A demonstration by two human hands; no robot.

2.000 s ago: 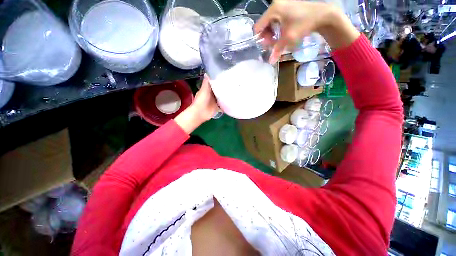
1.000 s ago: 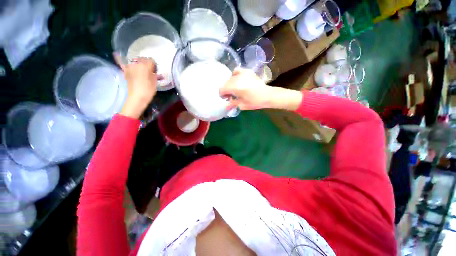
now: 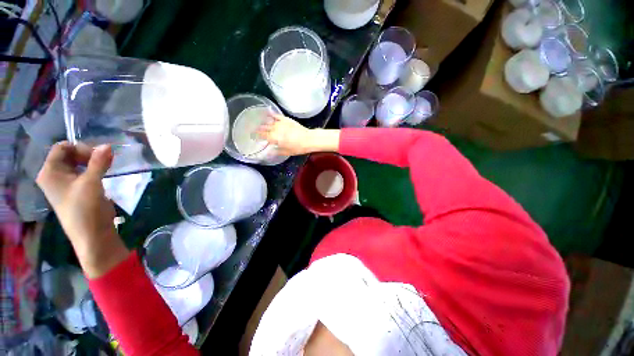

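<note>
My left hand (image 3: 80,198) grips the open rim of a large assembled unit (image 3: 184,115), a clear cylinder with a white base. It holds the unit sideways above the bench, with the base pointing right. My right hand (image 3: 288,135) is on a second unit (image 3: 249,142) at the bench edge, its fingers over the clear wall; part of the unit is hidden behind the hand.
More units (image 3: 233,193) line the dark bench edge (image 3: 247,243), and another (image 3: 299,76) stands beyond my right hand. A red bucket (image 3: 306,184) holding a pale round object is beside the bench. Small clear cups (image 3: 389,62) and a carton (image 3: 486,104) bearing cups are at right. Cables are at upper left.
My left hand has moved left and now holds a unit raised and turned sideways. My right hand is now at a unit by the bench edge. The view has turned and shifted over the bench.
</note>
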